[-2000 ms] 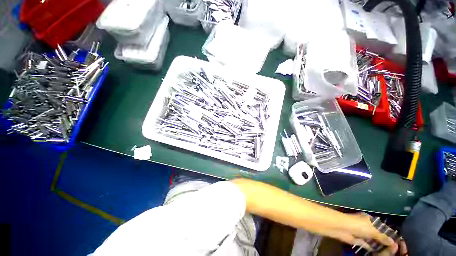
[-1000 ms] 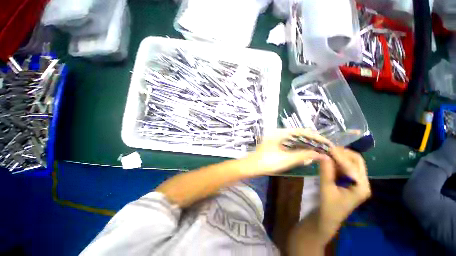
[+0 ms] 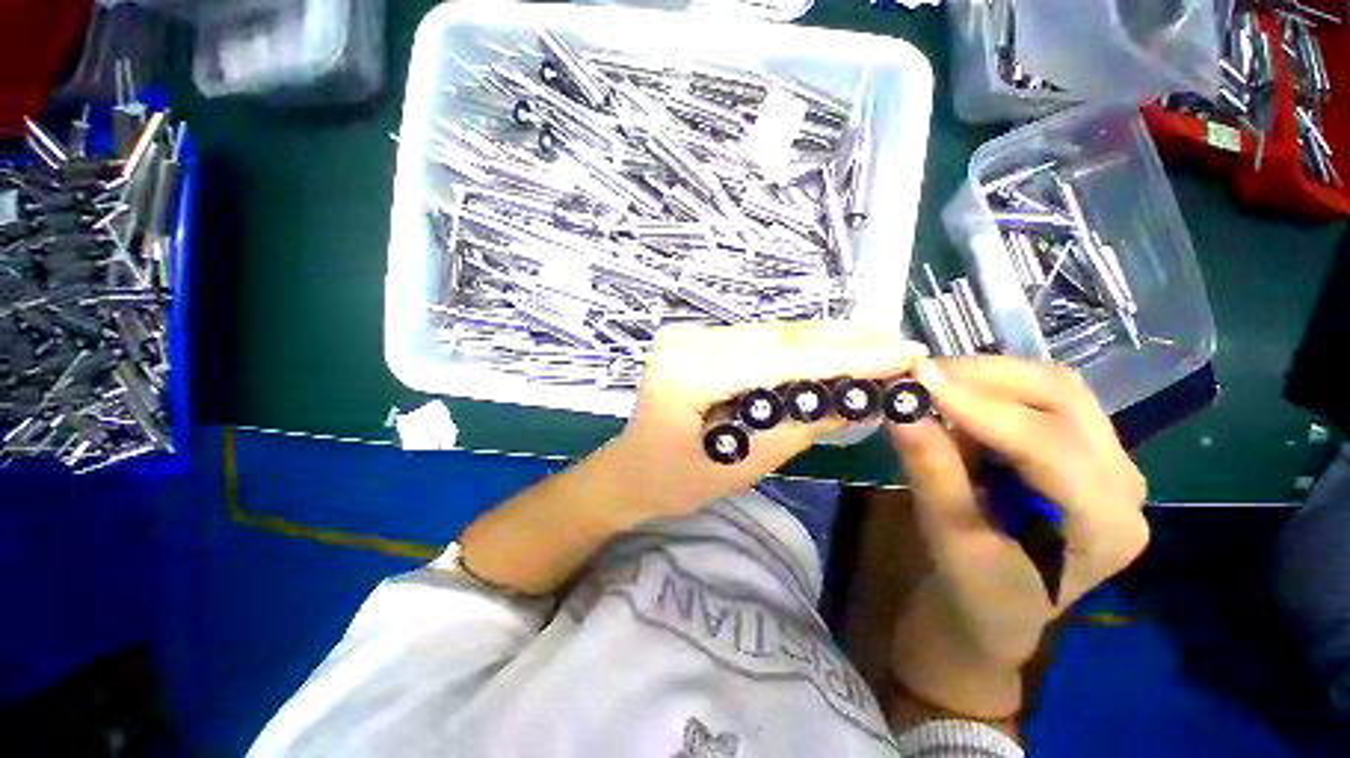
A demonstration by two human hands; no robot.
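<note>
Several metal shafts (image 3: 807, 401) lie side by side in my left hand (image 3: 689, 388), their round end faces towards me, dark rings with pale centres. The leftmost one sits a little lower than the others. My right hand (image 3: 1036, 496) touches the rightmost shaft with thumb and finger and also holds a dark blue stick, likely a marker pen (image 3: 1022, 504), against the palm. The shaft bodies are mostly hidden behind the faces and fingers. A white tub (image 3: 404, 252) heaped with shafts stands just behind my left hand.
A clear box (image 3: 1177, 282) with fewer shafts stands right of the tub, with a small row of pins (image 3: 952, 316) between. A blue bin (image 3: 184, 296) of shafts is at far left, a red bin (image 3: 1184, 136) at rear right. A paper scrap (image 3: 427, 425) lies by the bench edge.
My left hand has moved from far right to the centre before me. The shaft ends now face the camera, and the right hand's fingers are at the rightmost one. The view has shifted closer.
</note>
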